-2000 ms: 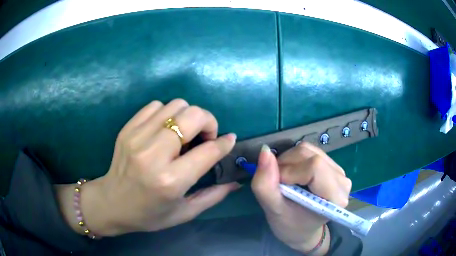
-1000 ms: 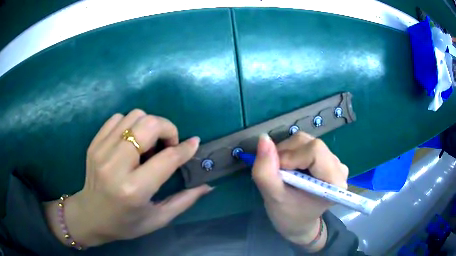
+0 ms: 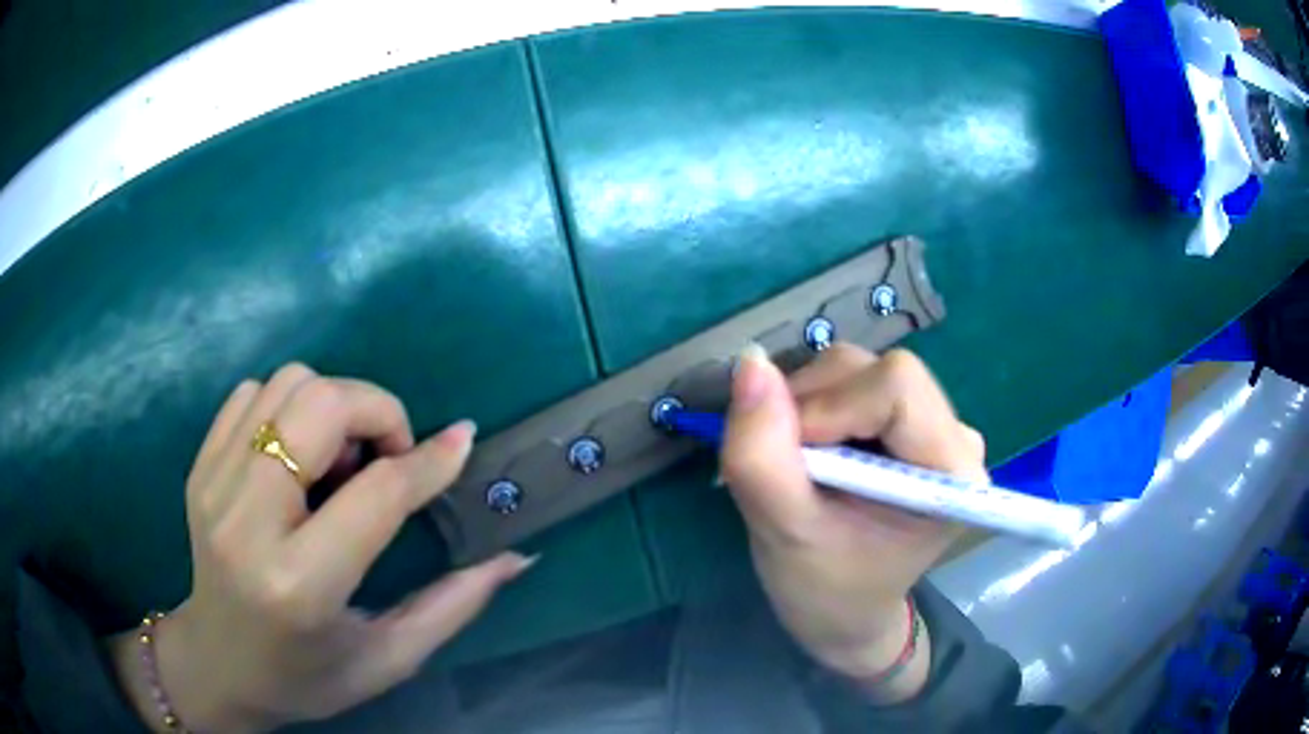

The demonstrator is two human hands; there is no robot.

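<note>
A grey-brown bar (image 3: 632,387) lies slanted on the green mat, its right end farther away. A row of round silver screw heads shows on its face; part of the row is hidden by my right hand. My left hand (image 3: 323,523) grips the bar's left end between thumb and fingers. My right hand (image 3: 847,495) holds a white marker pen (image 3: 940,495) with a blue tip. The tip touches or is just at the third screw head (image 3: 668,413) from the left.
The glossy green mat (image 3: 359,273) has a seam and a white rail (image 3: 158,122) behind it. A blue bin (image 3: 1153,108) with white crumpled material (image 3: 1220,158) stands at the upper right. Another blue box (image 3: 1113,447) sits below the mat's right edge.
The bar and my left hand have moved left in view. The pen tip has gone from the first screw head at the left to the second, then the third.
</note>
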